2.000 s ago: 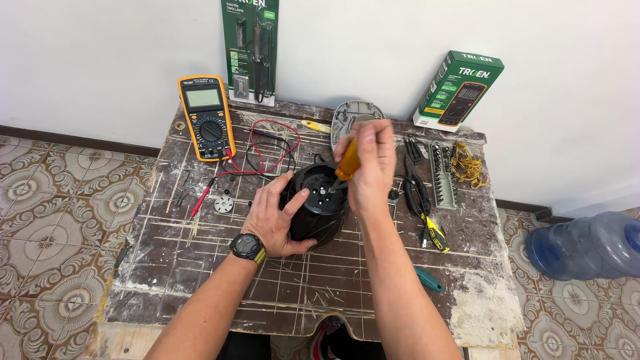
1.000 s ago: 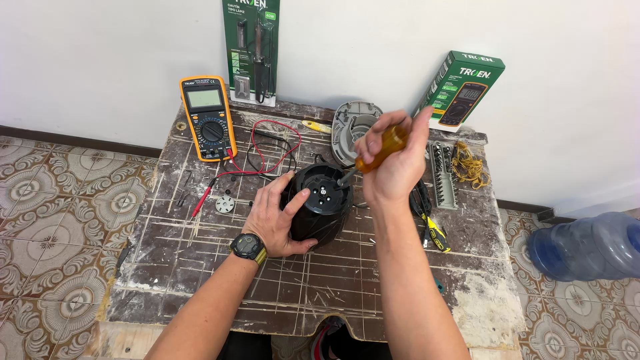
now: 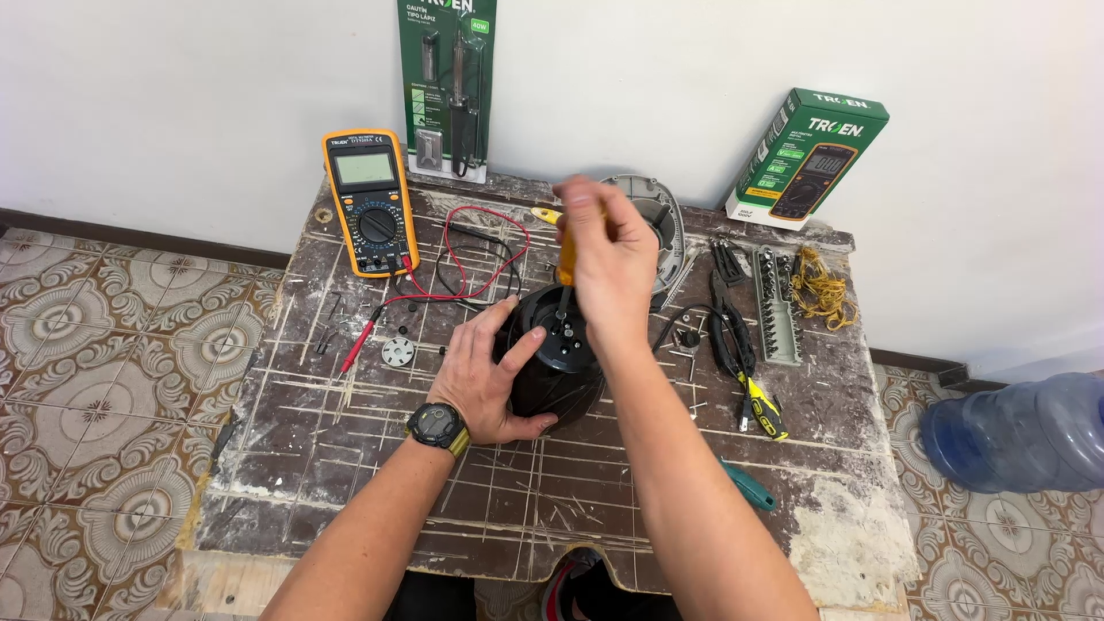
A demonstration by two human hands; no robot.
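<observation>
A rounded black plastic housing (image 3: 556,392) stands near the middle of the worn workbench, its round end with several screws or holes facing up. My left hand (image 3: 487,371), with a digital watch at the wrist, grips the housing's left side, thumb low and index finger over the rim. In my right hand (image 3: 612,259) is a screwdriver with an amber handle (image 3: 567,260). Its shaft (image 3: 562,304) points down, and the tip meets the recessed end of the housing or is very close to it. Behind my right hand lies a grey round cover (image 3: 668,224), partly hidden.
A multimeter (image 3: 371,203) with red and black leads lies at the back left, above a small slotted disc (image 3: 398,352). To the right are pliers (image 3: 731,332), a socket tray (image 3: 779,323), yellow cord (image 3: 824,289), a yellow-black tool (image 3: 763,410) and a teal handle (image 3: 749,486).
My right hand has swung left from its place a second ago, and the screwdriver now stands more upright over the housing. My left hand has stayed on the housing.
</observation>
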